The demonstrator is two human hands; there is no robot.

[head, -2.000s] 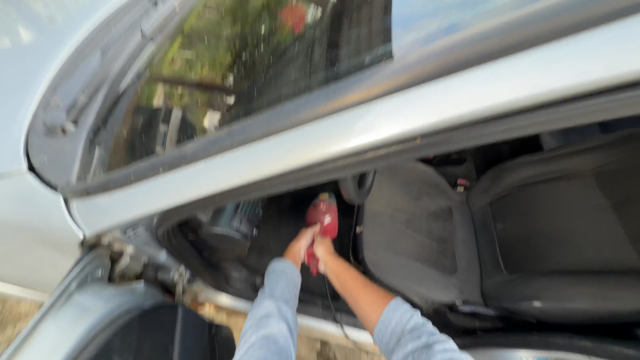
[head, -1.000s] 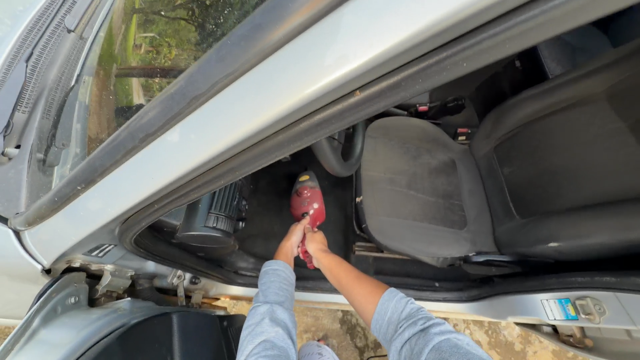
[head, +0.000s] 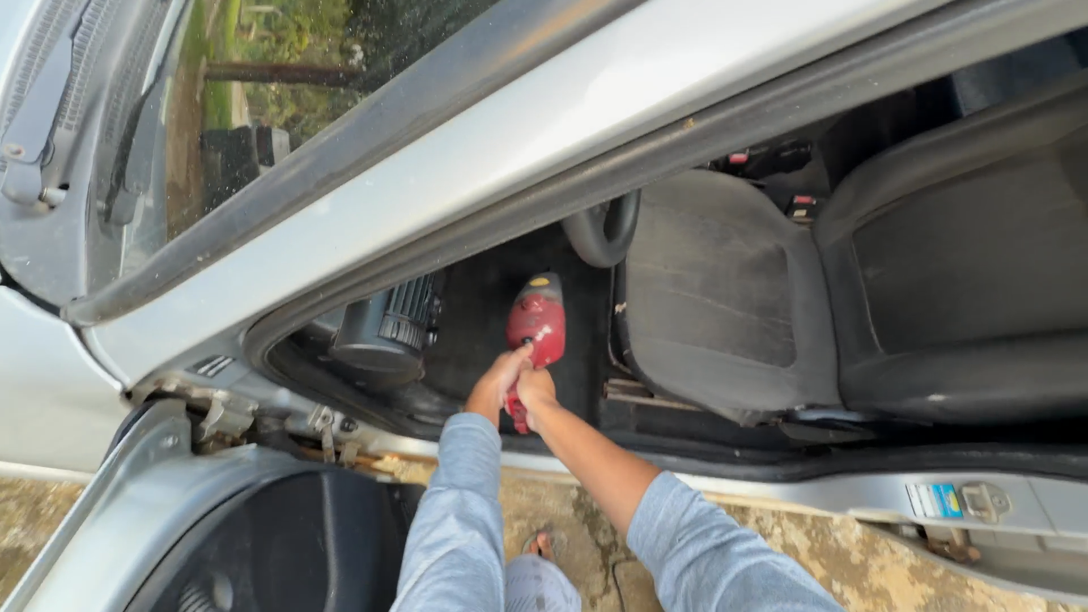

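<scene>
A red handheld vacuum cleaner [head: 537, 321] with a dark, see-through nose points into the car's front footwell, over the dark floor [head: 476, 319]. My left hand [head: 501, 378] grips its handle from the left, thumb on top near the body. My right hand [head: 535, 393] is wrapped around the same handle from the right, touching the left. Whether the nozzle meets the floor cannot be told. The lower end of the handle shows below my hands.
The grey front seat [head: 714, 297] stands right of the footwell, with the steering wheel [head: 605, 229] above. The silver door frame [head: 476, 153] crosses overhead. An open door [head: 212, 518] is at lower left, and the door sill [head: 765, 490] runs below.
The view has shifted a lot since two seconds ago. Both hands still hold the vacuum cleaner, which stays in the footwell; its nose leans less to the left than one second ago.
</scene>
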